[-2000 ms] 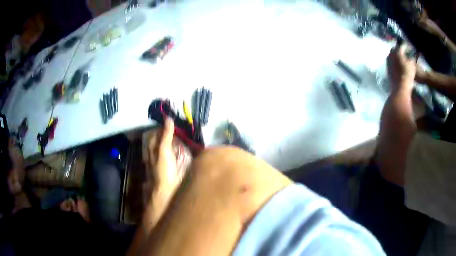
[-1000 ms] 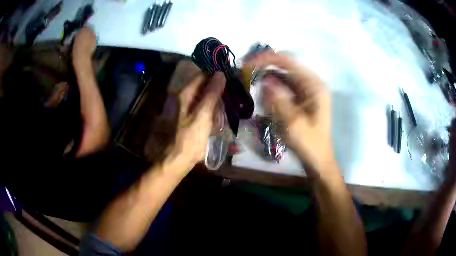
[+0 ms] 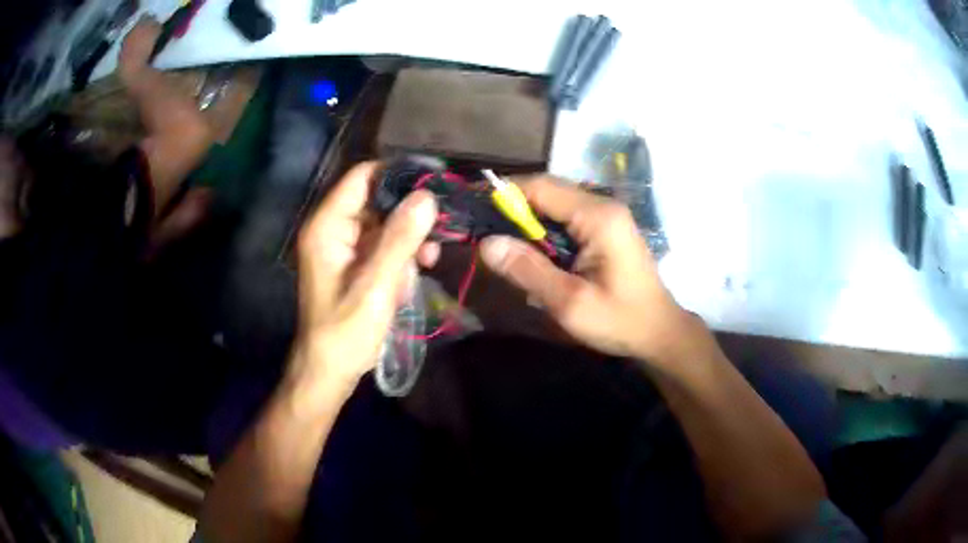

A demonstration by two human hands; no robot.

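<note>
A black coiled cable hank (image 3: 462, 207) with thin red wire is held between my two hands, in front of the table edge. My left hand (image 3: 356, 255) grips its left end, with the thumb on top. My right hand (image 3: 594, 260) grips its right end. A yellow plug (image 3: 516, 208) with a pale tip lies on top of the hank by my right fingers. A clear plastic piece (image 3: 400, 355), perhaps a bag, hangs below my left hand. A loop of red wire (image 3: 467, 278) hangs under the hank.
The white table (image 3: 732, 138) spans the top and right. Grey-black sticks (image 3: 582, 58) and a bagged set (image 3: 626, 175) lie on it, with more dark sticks (image 3: 909, 212) at right. A brown box (image 3: 467, 115) is beyond my hands. Another person's arm (image 3: 159, 117) is at upper left.
The hank is now held in both hands, off the table. The yellow plug now shows on top. The view has shifted, and my right hand has come in beside my left.
</note>
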